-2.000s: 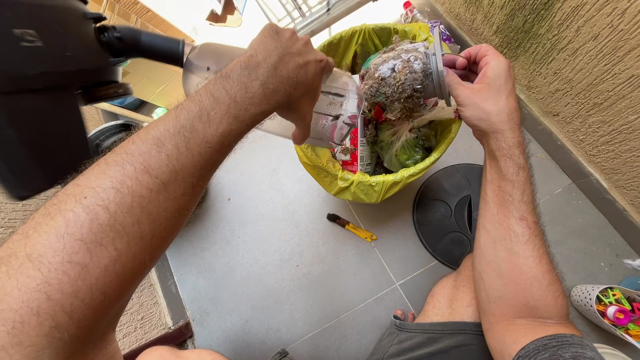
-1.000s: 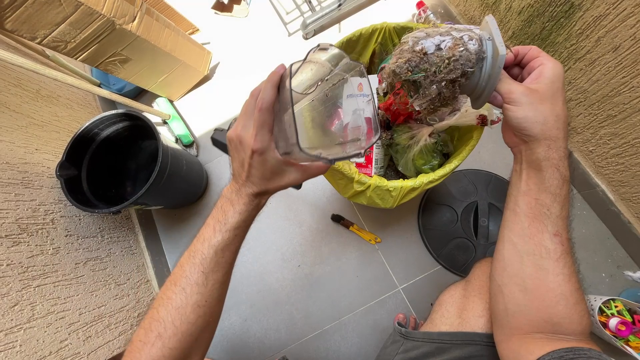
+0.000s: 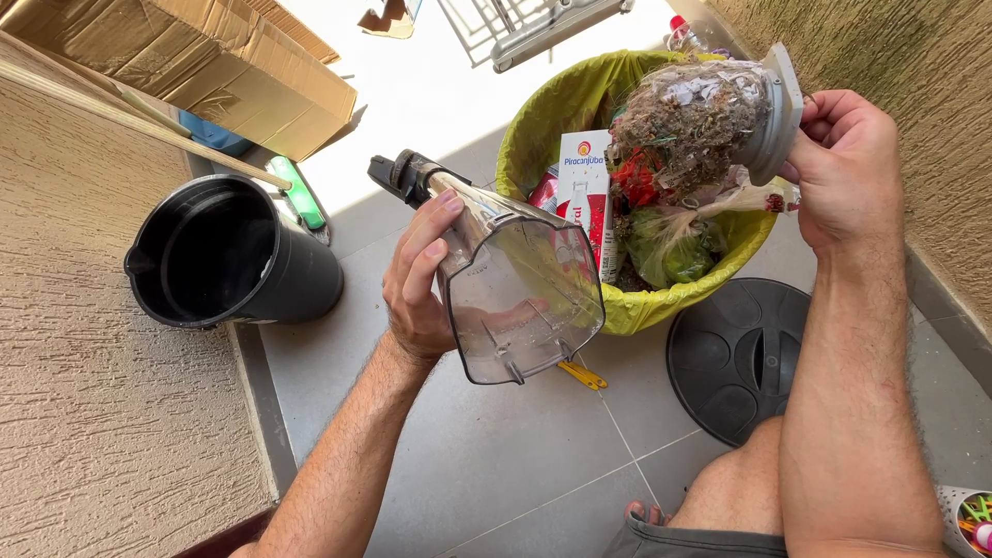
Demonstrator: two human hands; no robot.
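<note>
My left hand [image 3: 422, 283] grips a clear plastic vacuum cleaner dust container [image 3: 527, 310], its wide mouth facing me and its black fitting pointing up and left. Between the fingers of my right hand [image 3: 849, 167] is the grey rim of a vacuum filter [image 3: 690, 124], thickly coated with dust, hair and paper bits. The filter is over the right part of a bin lined with a yellow bag [image 3: 542, 116]. Inside the bin lie a white and red carton [image 3: 585, 186], a bag with something green [image 3: 670, 244] and other waste. The container's right edge overlaps the bin in view.
A black bucket [image 3: 310, 275] stands at the left wall near a green brush head [image 3: 298, 194] on a wooden pole. Cardboard boxes [image 3: 225, 77] are at the upper left. A round black lid [image 3: 713, 380] and a partly hidden yellow-handled tool [image 3: 583, 375] lie on the tiled floor.
The black vacuum body seen at upper left two seconds ago is out of view. My left hand has turned the container so its mouth faces me. The dusty filter remains in my right hand.
</note>
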